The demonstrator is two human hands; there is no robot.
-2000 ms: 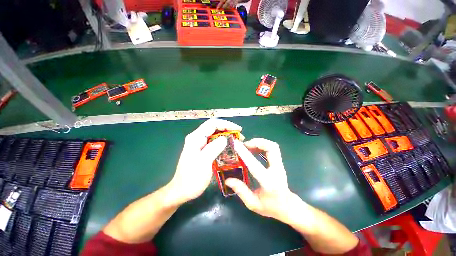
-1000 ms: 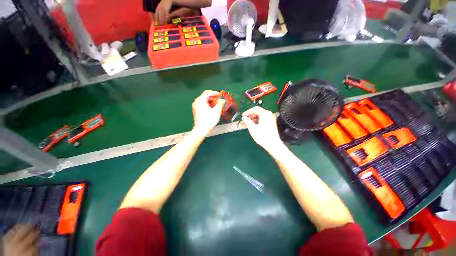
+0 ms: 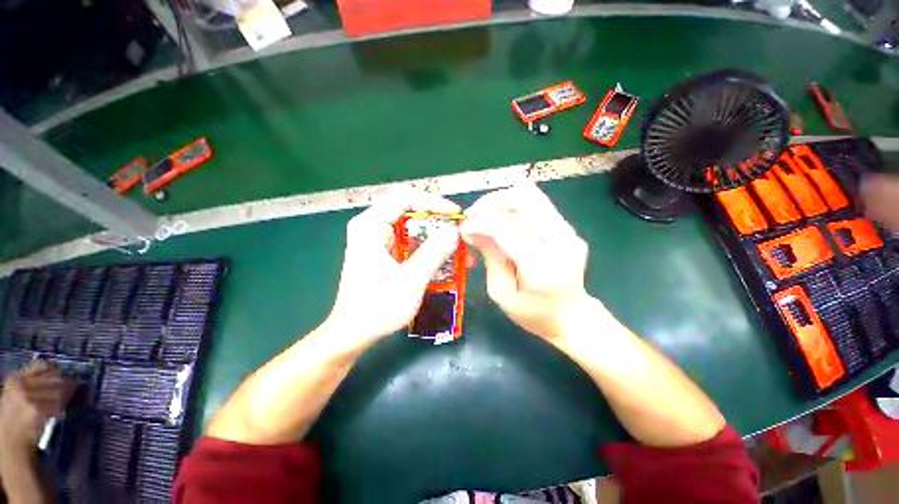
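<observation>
An open phone unit [image 3: 435, 295] with an orange-red rim is held upright in front of me, its dark screen at the near end and a patterned board at the far end. My left hand [image 3: 389, 271] grips it along the left side, thumb over the board. My right hand [image 3: 527, 251] is at the phone's far right corner, its fingertips pinched together and touching or nearly touching the rim. Whether they hold a small part cannot be seen.
A black fan [image 3: 715, 133] stands right of my hands. A black tray with orange housings [image 3: 810, 338] is at right, another black tray [image 3: 118, 295] at left with another person's hand [image 3: 30, 404] over it. Phones [image 3: 548, 101] lie on the belt beyond the pale strip [image 3: 325, 204].
Both hands have come back from over the belt to the bench with a phone. The orange housing has gone from the left tray. The tweezers seen on the bench no longer show.
</observation>
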